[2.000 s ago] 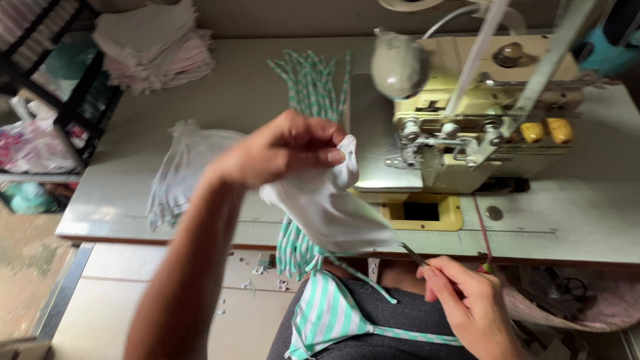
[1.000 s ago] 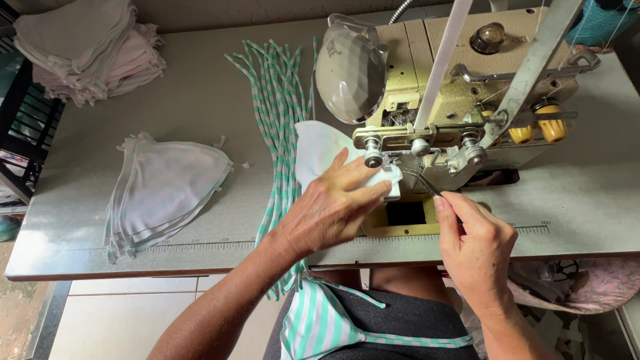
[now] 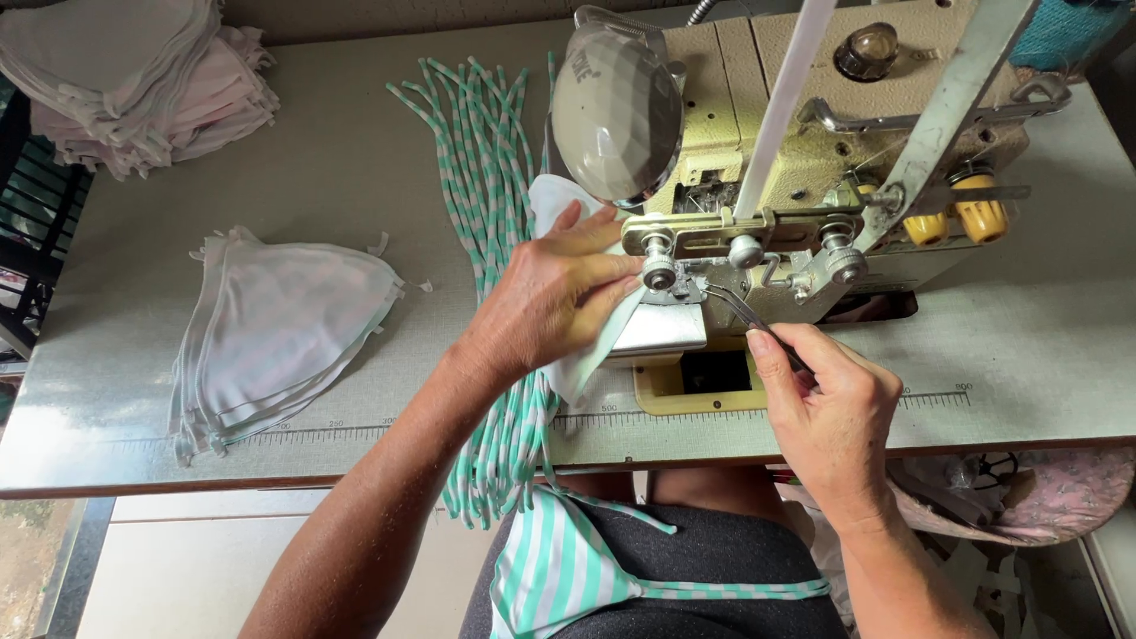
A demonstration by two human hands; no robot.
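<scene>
My left hand (image 3: 559,297) lies with its fingers spread on a white fabric piece (image 3: 568,377), pressing it beside the presser foot (image 3: 679,288) of a sewing machine (image 3: 728,115). In my right hand (image 3: 825,408) is a pair of metal tweezers (image 3: 737,306), tips close to the right side of the foot. Under my left wrist runs a bundle of green-and-white striped cords (image 3: 479,186), hanging over the table's front edge. A striped triangular fabric cup (image 3: 559,564) with cords rests on my lap. The needle is hidden.
A stack of white triangular pieces (image 3: 284,328) lies left on the table (image 3: 355,160), with more fabric piles (image 3: 151,89) at the back left. The machine's lamp (image 3: 617,115) hangs above my left fingers. A printed ruler (image 3: 932,397) follows the front edge. A cloth-lined container (image 3: 1047,497) sits below right.
The white fabric piece, held up in front of the machine two seconds ago, is now flat at the presser foot under my left hand. My right hand and the tweezers have moved up to the foot.
</scene>
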